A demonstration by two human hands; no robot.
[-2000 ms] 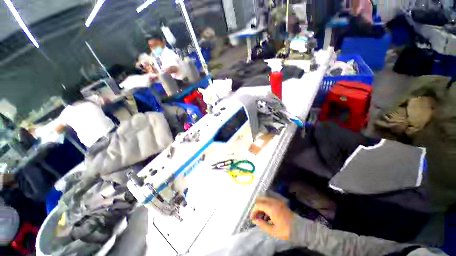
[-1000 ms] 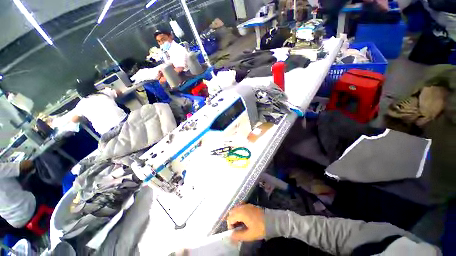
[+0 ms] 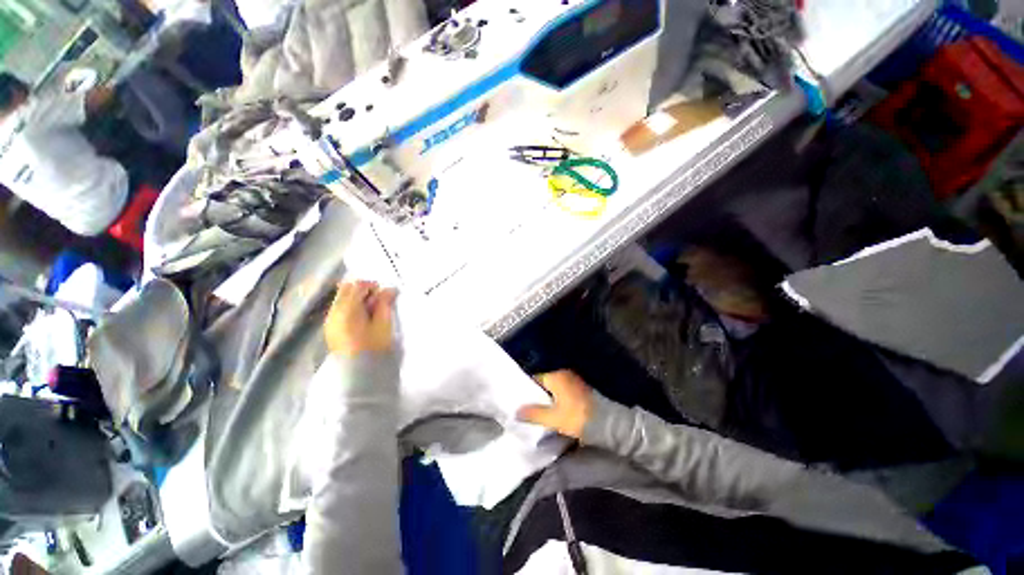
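A white cut piece (image 3: 466, 388) lies over the table's front edge and hangs down towards my lap. My left hand (image 3: 362, 319) lies on its far left part, fingers curled, just below the needle area (image 3: 407, 208). My right hand (image 3: 564, 404) grips its right edge, thumb on top. A curved edge with grey beneath shows low in the piece. The white sewing machine (image 3: 449, 112) with a blue stripe stands behind. Grey fabric (image 3: 253, 359) spreads to the left of my left hand.
Green and yellow scissors (image 3: 582, 185) and dark snips (image 3: 539, 154) lie on the table (image 3: 505, 242). A brown card (image 3: 674, 124) is by the machine base. A grey panel with white edges (image 3: 915, 298) lies on a dark pile at right. A red stool (image 3: 954, 112) stands beyond. A person (image 3: 67, 169) sits at far left.
The view has tilted down and closer. My left hand has come into view on the white piece. My right hand has left the table edge and now holds the piece's right edge, with more of it showing.
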